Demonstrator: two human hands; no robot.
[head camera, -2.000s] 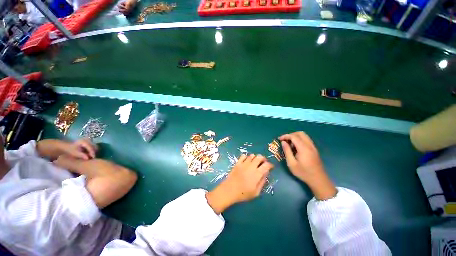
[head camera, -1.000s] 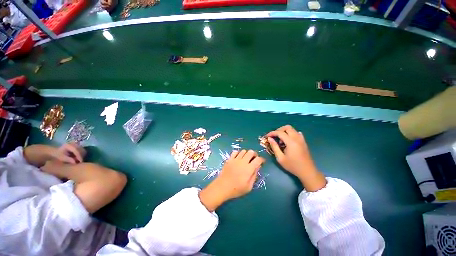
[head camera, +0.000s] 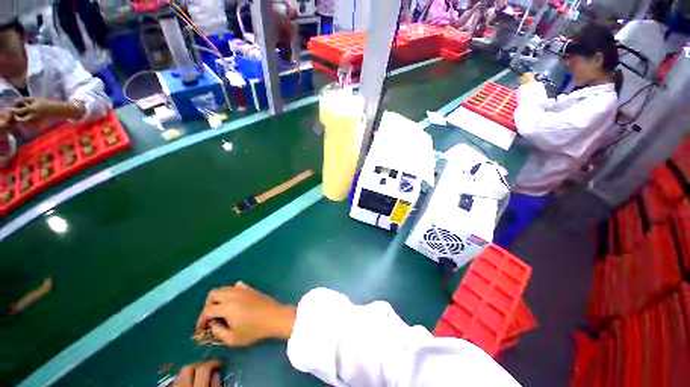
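My right hand (head camera: 240, 316) is at the lower left of the picture, fingers curled down over a few gold connector pieces (head camera: 204, 336). Something dark shows under its fingers, too blurred to name. My left hand (head camera: 198, 375) is just below it, mostly cut off by the bottom edge; what its fingers hold is hidden. A few thin silver pins (head camera: 231, 379) show beside it. On the green belt (head camera: 163, 242) lies a watch with a dark head and a long gold-tan strap (head camera: 284, 187). Another gold-tan strap (head camera: 33, 295) lies at the far left.
A yellow cylinder (head camera: 340, 151) stands by the belt's edge. Right of it are two white machines (head camera: 390, 178) (head camera: 458, 219) and empty red trays (head camera: 488, 291). A person in white sits at right beside another red tray (head camera: 495, 104); another works across the belt behind a filled red tray (head camera: 64, 159).
The view has swung right and up, bringing the machines, cylinder and right-hand worker into fuller view. My hands now appear at the lower left, and the large gold pile has left the picture.
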